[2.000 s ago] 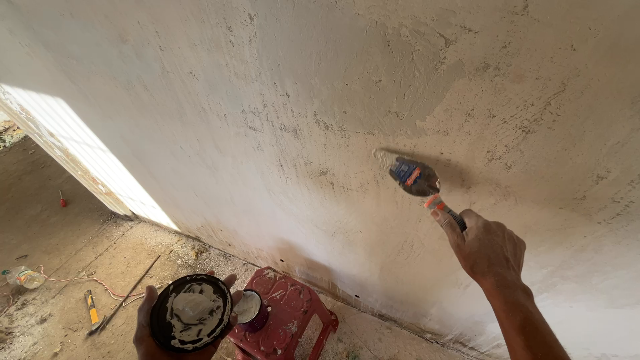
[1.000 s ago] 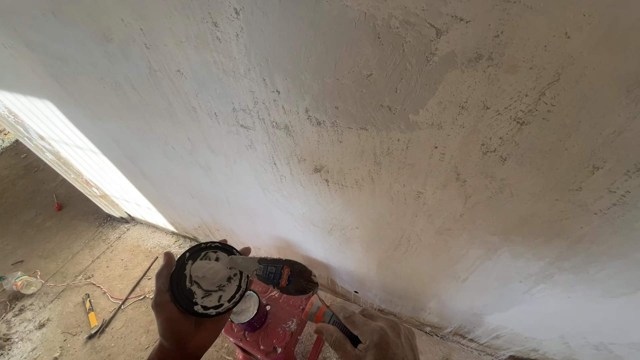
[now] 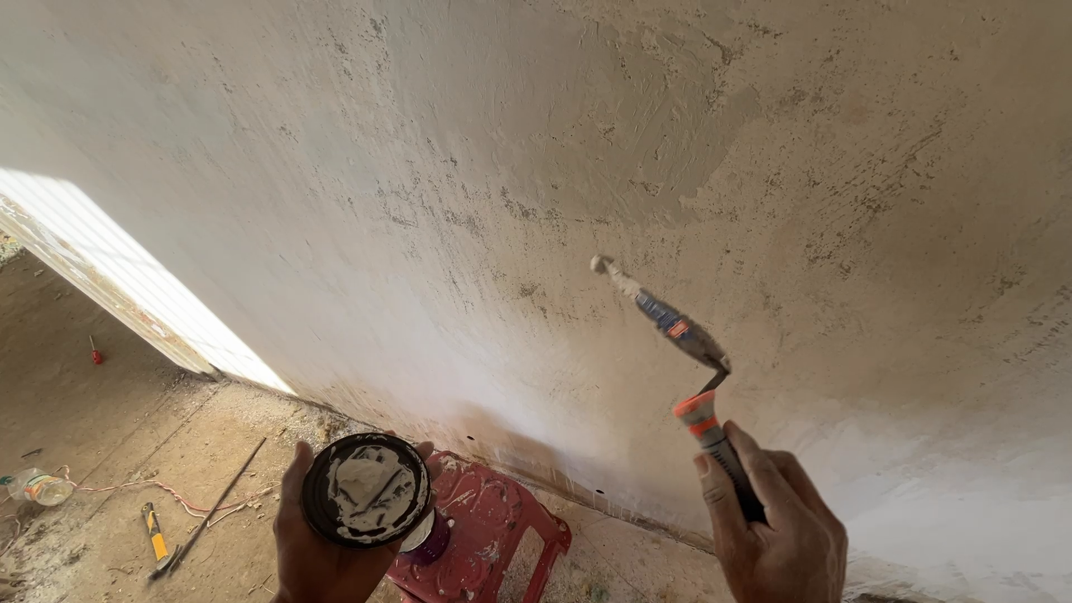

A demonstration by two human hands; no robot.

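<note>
My right hand (image 3: 775,523) grips the black and orange handle of a small pointing trowel (image 3: 682,335). Its blade points up and left, seen nearly edge-on, with pale filler paste on the tip. Behind it stands a plastered wall (image 3: 536,218) with rough, pitted patches; whether the tip touches it I cannot tell. At the lower left, my left hand (image 3: 322,557) holds a round black dish (image 3: 314,502) from below, and grey-white paste (image 3: 373,486) lies in it.
A red plastic stool (image 3: 481,519), splashed with paste, stands by the wall's foot with a purple tin (image 3: 431,544) on it. On the dusty floor lie a yellow-handled tool (image 3: 156,533), a dark rod (image 3: 222,498), a clear plastic bottle (image 3: 46,488), thin wire and a red-handled screwdriver (image 3: 96,356).
One second ago the trowel blade was at the dish; my right hand has since raised it up and right, before the wall. My left hand still holds the dish.
</note>
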